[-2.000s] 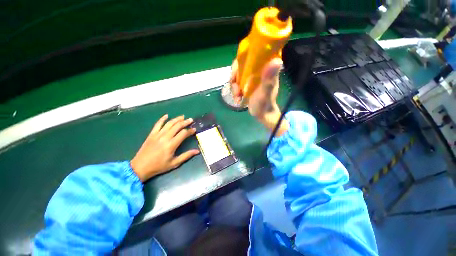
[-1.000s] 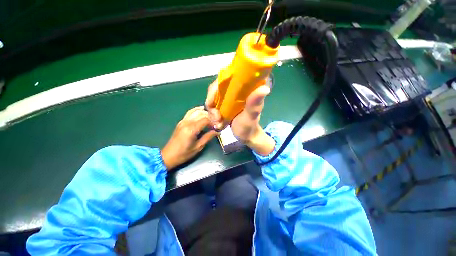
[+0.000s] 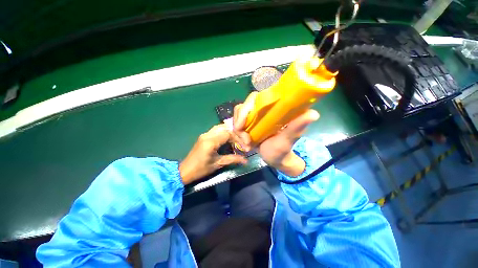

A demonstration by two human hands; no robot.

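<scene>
My right hand is closed around the yellow-orange electric screwdriver, which is tilted, its top leaning to the upper right. Its tip is hidden by my fingers. The phone unit lies flat on the bench under both hands; its black upper end shows and the rest is mostly covered. My left hand rests at the phone's left and lower side, its fingertips close to the screwdriver's lower end. Whether it grips the phone cannot be seen clearly. The black coiled cable runs from the tool's top.
A round speckled screw dish sits behind the phone, left of the screwdriver. Glossy black stacked trays stand at the right. A white edge rail separates the green bench from the green conveyor. A thin hanger holds the tool's top.
The screwdriver went from above the dish down to the phone, then its body tilted rightward and its lower end moved toward the phone's near end. My left hand moved right, beside it.
</scene>
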